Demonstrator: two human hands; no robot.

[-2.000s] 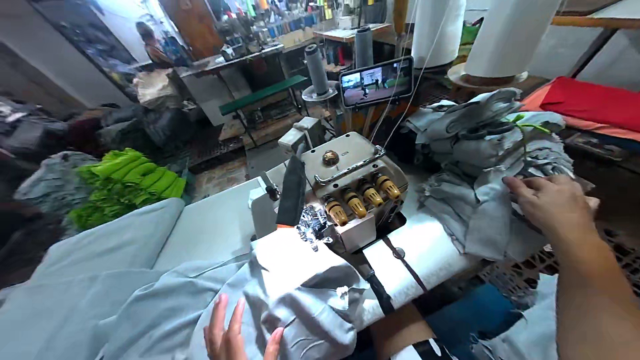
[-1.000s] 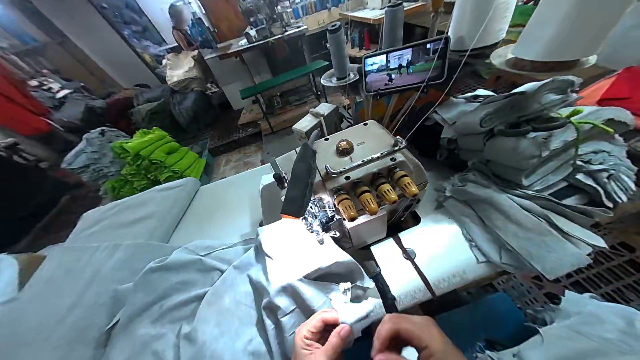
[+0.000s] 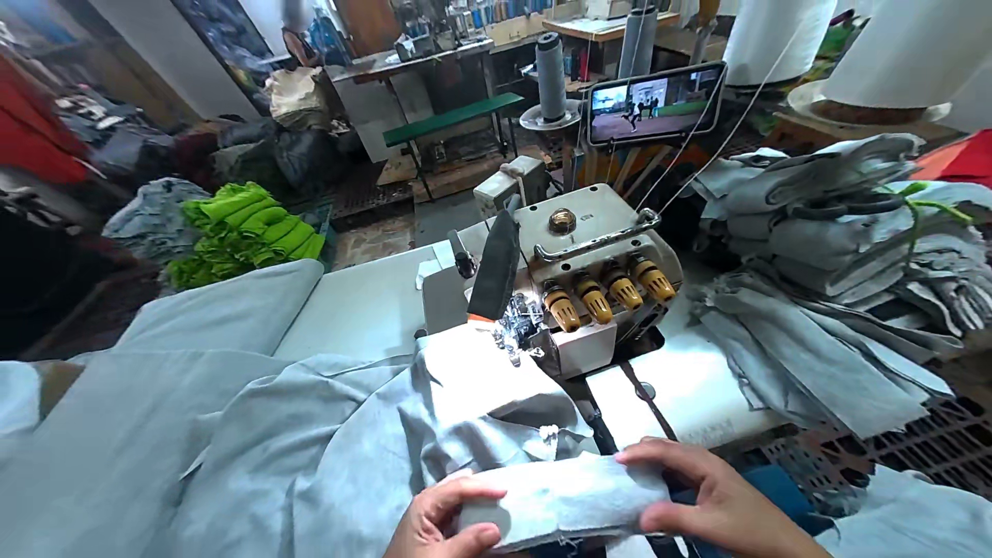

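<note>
Between my left hand (image 3: 457, 515) and my right hand (image 3: 697, 496) is a folded strip of light grey fabric (image 3: 570, 496), gripped at both ends close to the table's front edge. Just beyond it stands an overlock sewing machine (image 3: 573, 263) with several yellow-brown tension knobs and a lit needle area. A large piece of grey fabric (image 3: 310, 434) spreads over the table on the left and reaches under the machine's presser foot area, which glares white. Whether the held strip joins that piece cannot be told.
Stacked grey fabric pieces (image 3: 821, 232), with dark-handled scissors (image 3: 845, 206) on them, lie right. Behind are a phone (image 3: 655, 105), large white thread cones (image 3: 779, 39) and a green bench (image 3: 453, 118). Bright green fabric (image 3: 248, 232) is piled left. A person (image 3: 298, 43) is far back.
My right hand has come from the fabric stack at right to the table front. Both hands now hold a folded grey strip that is spread wider than a second ago.
</note>
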